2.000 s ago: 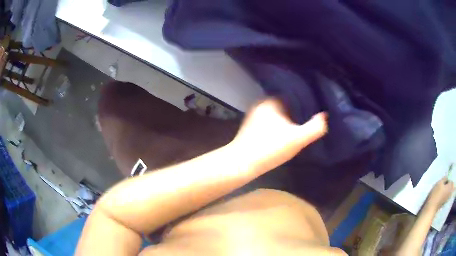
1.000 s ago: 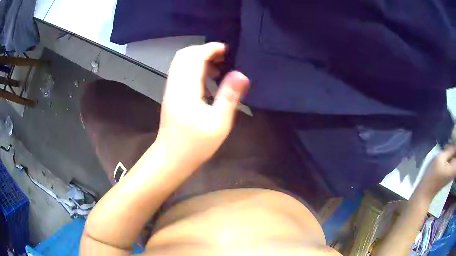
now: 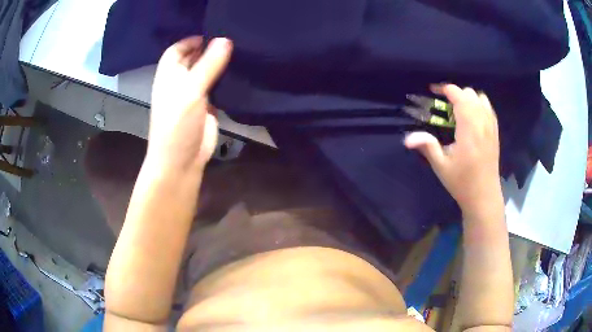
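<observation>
A dark navy garment (image 3: 370,58) lies in layers over the white table and hangs over its near edge. My left hand (image 3: 185,97) is at the garment's left part, with thumb and fingertips closed on its edge. My right hand (image 3: 467,130) holds thread snips (image 3: 431,111) with green handles. Their short silver blades point left, over the garment. The thumb is below the snips and the fingers are above. No loose thread can be made out.
The white table (image 3: 65,39) shows at the left and right. A wooden stool (image 3: 16,146) stands at the left above the grey floor. Blue crates are at the lower left. Boxes and bags (image 3: 552,285) are at the lower right. Jagged navy cloth corners lie at the right.
My left hand has moved left and up to the garment's edge. My right hand has come in from the far right to over the garment with the snips. The cloth is spread further left.
</observation>
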